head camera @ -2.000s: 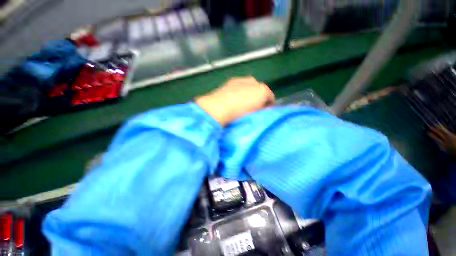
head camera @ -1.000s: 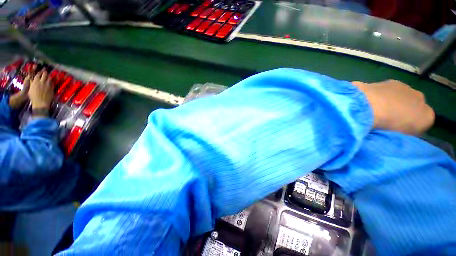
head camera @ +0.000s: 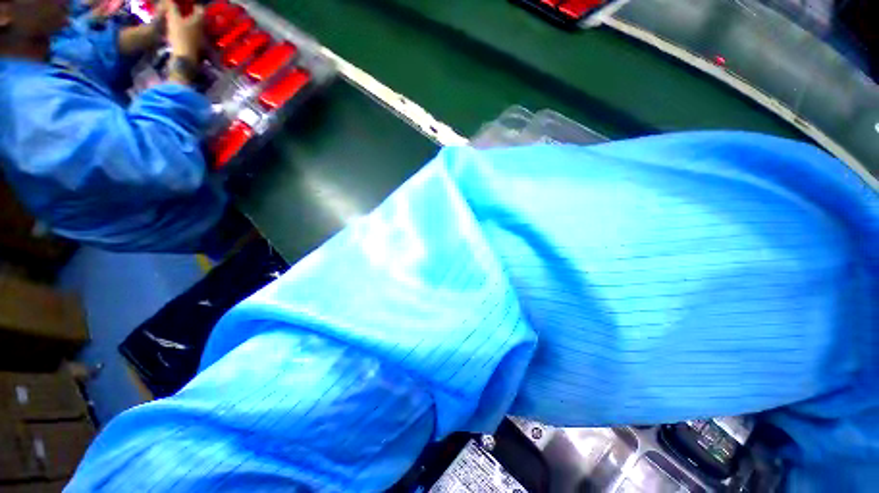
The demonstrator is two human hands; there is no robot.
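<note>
My blue striped left sleeve stretches across the view toward the right edge, and part of my other sleeve shows at the lower right. Neither of my hands shows. Below the sleeves, at the bottom, a clear phone tray (head camera: 588, 448) holds black phones without covers. One phone with a white label (head camera: 477, 472) lies at the bottom centre, and another phone (head camera: 708, 443) sits in a pocket farther right. Most of the tray is hidden by the sleeves and the picture's edge.
At the upper left a co-worker in a blue smock (head camera: 116, 154) handles a tray of red covers (head camera: 270, 63). A green conveyor (head camera: 424, 58) with a pale edge runs behind. Clear empty trays (head camera: 530, 125) show past my sleeve. A black-lined carton (head camera: 193, 318) and brown cartons (head camera: 43, 424) stand at left.
The view has swung left, bringing the co-worker and floor cartons farther in. My sleeves have shifted right in the picture, and the hand seen earlier is out of sight.
</note>
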